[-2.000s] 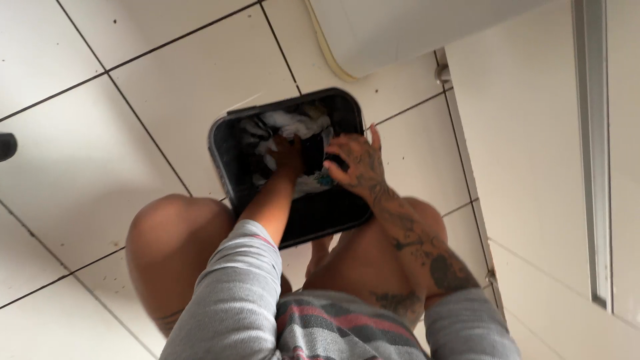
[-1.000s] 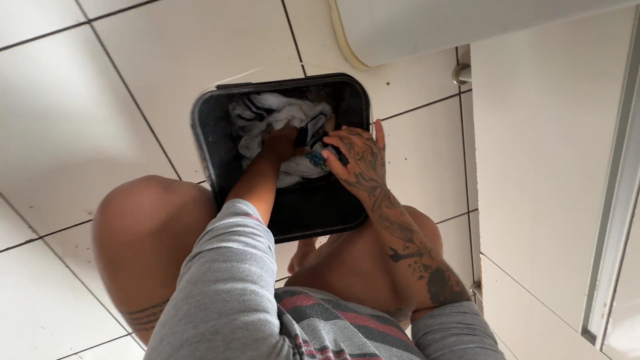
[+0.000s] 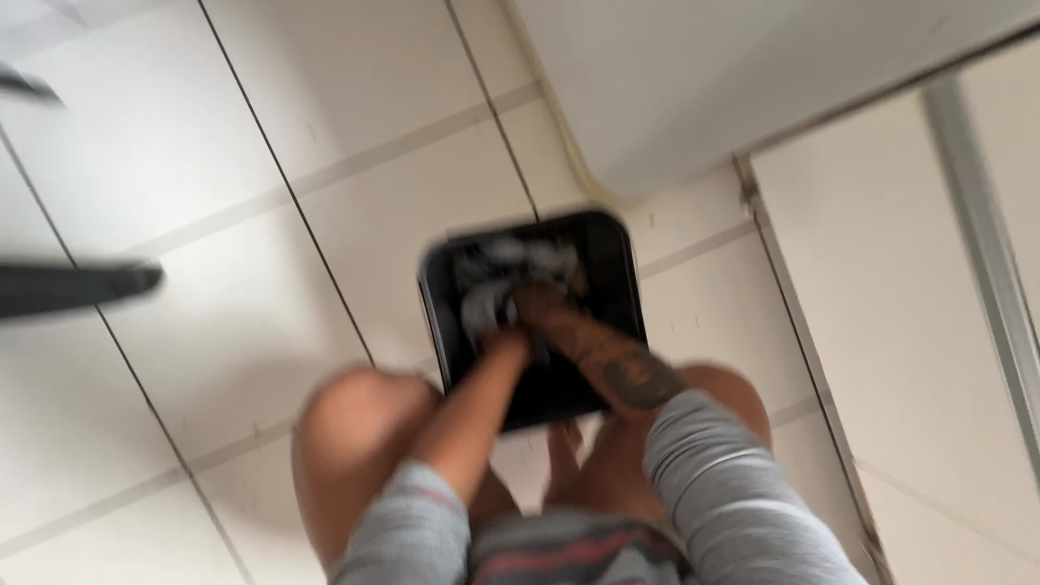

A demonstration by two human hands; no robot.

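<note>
A black plastic bin (image 3: 632,276) stands on the floor between my bent legs, with crumpled grey and white cloth (image 3: 487,305) inside. Both of my hands reach down into it. My left hand (image 3: 505,337) is at the lower edge of the cloth, and my right hand (image 3: 538,301), on the tattooed arm, is just above and to the right of it. Motion blur and shadow hide the fingers, so I cannot tell whether either hand grips the cloth. The bin's near part is dark.
Pale floor tiles (image 3: 341,211) with dark joints surround the bin. A large white appliance or fixture (image 3: 691,89) with a yellowish lower edge stands beyond it. White panels with a metal strip (image 3: 975,203) run along the right. A dark elongated object (image 3: 81,284) juts in from the left.
My right hand has moved from the bin's right rim down into the bin, beside my left hand. The view has shifted and blurred.
</note>
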